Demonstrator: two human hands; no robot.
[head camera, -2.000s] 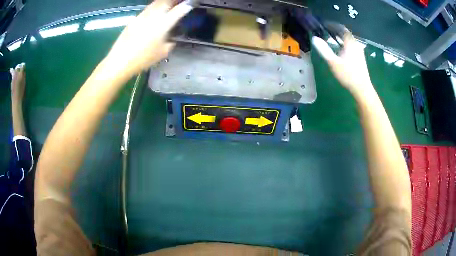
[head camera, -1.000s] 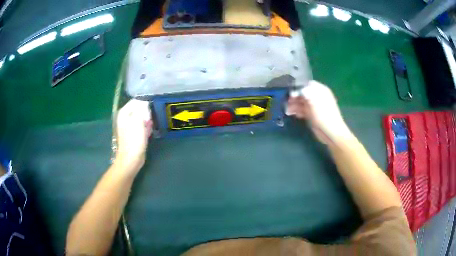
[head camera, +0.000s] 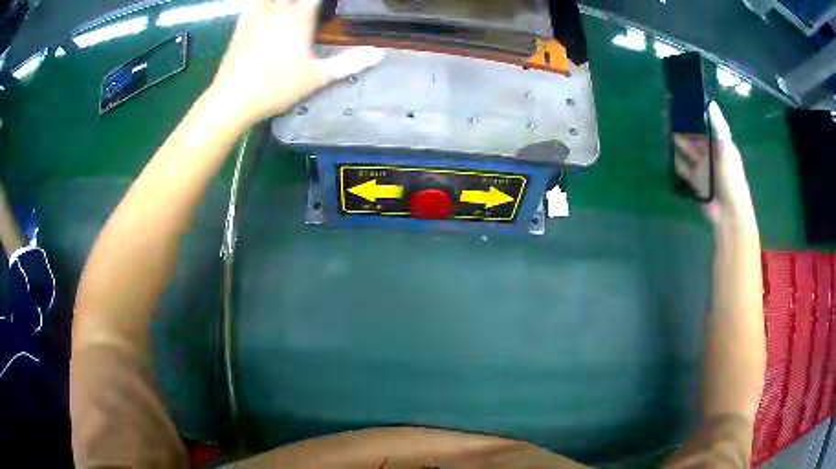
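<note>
The press has a grey metal plate (head camera: 431, 101) on a blue base, with a black and yellow label and a round red button (head camera: 430, 203). Behind it is the orange plate (head camera: 553, 57), with a dark and metallic block (head camera: 449, 16) over it at the top edge. My left hand (head camera: 270, 64) is at the nest's left side, thumb spread over the grey plate; its other fingers run to the top edge, and their grip is unclear. My right hand (head camera: 720, 165) holds an upright dark phone assembly (head camera: 689, 110) right of the press.
Another phone assembly (head camera: 145, 73) lies on the green surface at upper left. A thin hose (head camera: 229, 238) runs left of the press. A red ribbed sheet (head camera: 797, 339) and a black block (head camera: 816, 174) are at right. Another person's sleeve (head camera: 35, 284) shows at far left.
Both hands have left the sides of the blue base. My left hand has moved up to the nest; my right hand has moved right and taken hold of a phone assembly. A block now covers the nest.
</note>
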